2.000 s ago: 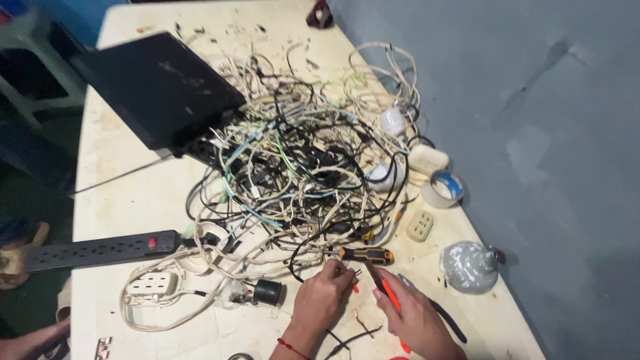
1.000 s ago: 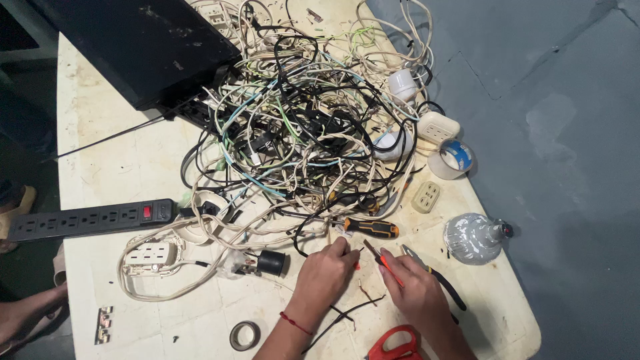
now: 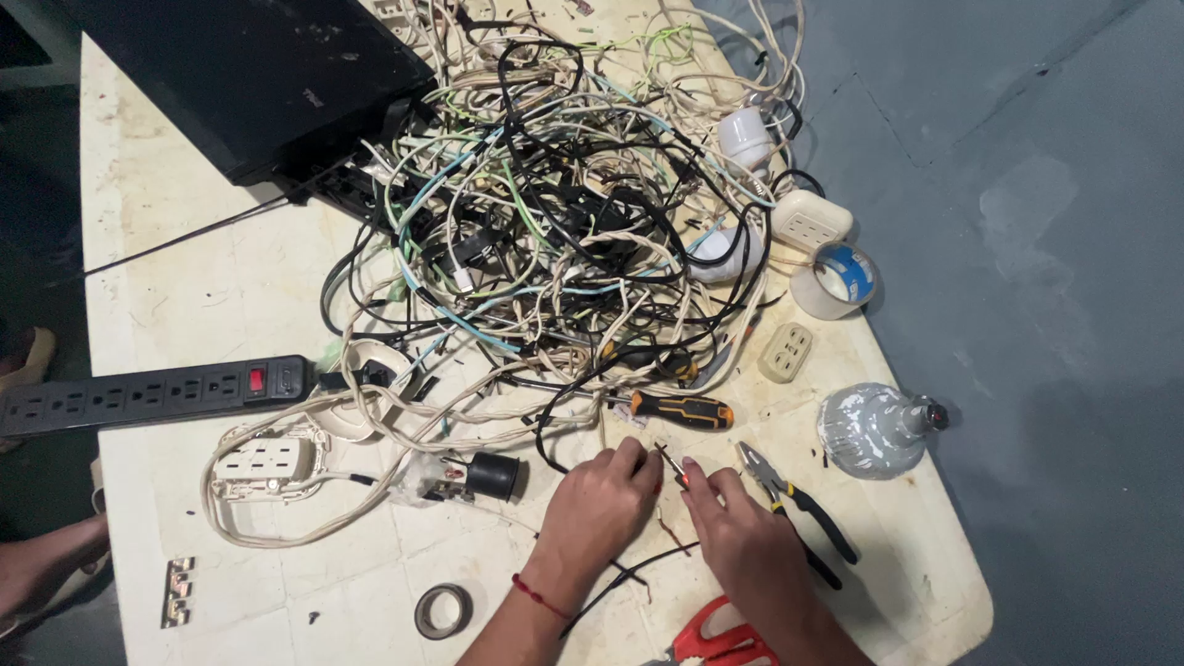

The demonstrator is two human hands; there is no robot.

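Observation:
My left hand [image 3: 606, 495] pinches a thin black cable [image 3: 552, 435] near its end; a red string bracelet is on that wrist. Close on its right, my right hand [image 3: 735, 518] is closed on a small tool [image 3: 683, 474] with some red on it, its tip pointing at the left fingertips. The tool's kind is mostly hidden by the fingers. Just above the hands lies a screwdriver with an orange and black handle [image 3: 689, 410]. Pliers [image 3: 786, 504] with black and yellow handles lie right of my right hand, and red-handled scissors [image 3: 717, 638] are below it.
A large tangle of cables [image 3: 555, 213] fills the upper middle beside a black case [image 3: 259, 83]. A power strip [image 3: 157, 393], an opened outlet block [image 3: 264, 467], a black socket [image 3: 492, 475], tape rolls [image 3: 444, 611] and a grey bulb-shaped object [image 3: 871, 431] surround the work area. Another person's arm [image 3: 51, 564] shows at left.
Both hands remain close together near the screwdriver. More of the pliers and scissors shows now than two seconds ago. The view has shifted and looks more steeply down.

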